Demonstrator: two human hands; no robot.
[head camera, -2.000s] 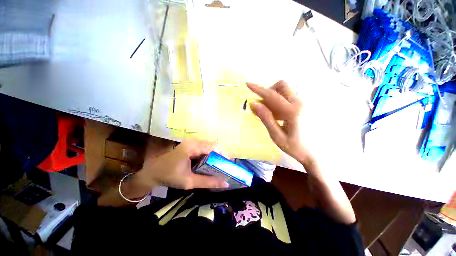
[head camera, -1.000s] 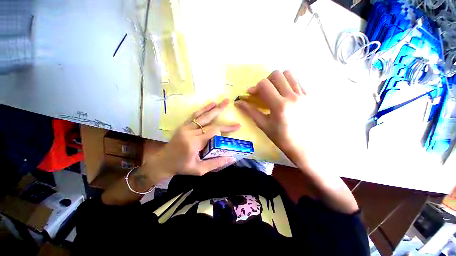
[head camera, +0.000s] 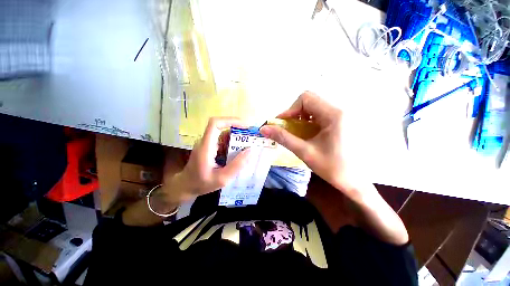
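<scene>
My left hand (head camera: 209, 162) holds a slim white-and-blue retail box (head camera: 244, 179) upright over my lap, its printed white face turned to me. My right hand (head camera: 313, 128) touches the box's blue top end with thumb and fingertip. It holds a curled yellow backing piece (head camera: 299, 127) under its fingers. A tiny dark bit shows at the right fingertips; whether a sticker is there I cannot tell. Flat pale yellow sheets (head camera: 196, 114) lie on the table behind my hands.
Coiled white cables (head camera: 380, 42) lie at the back right, beside and on a pile of blue-and-white boxes (head camera: 442, 72). A blurred ridged stack (head camera: 25, 42) is at far left. A white bundle (head camera: 289, 179) sits at the table edge. A red object (head camera: 78, 170) is below left.
My left hand has turned the box so its white printed face shows instead of its blue side. My right hand has come down to the box's top end with the yellow piece.
</scene>
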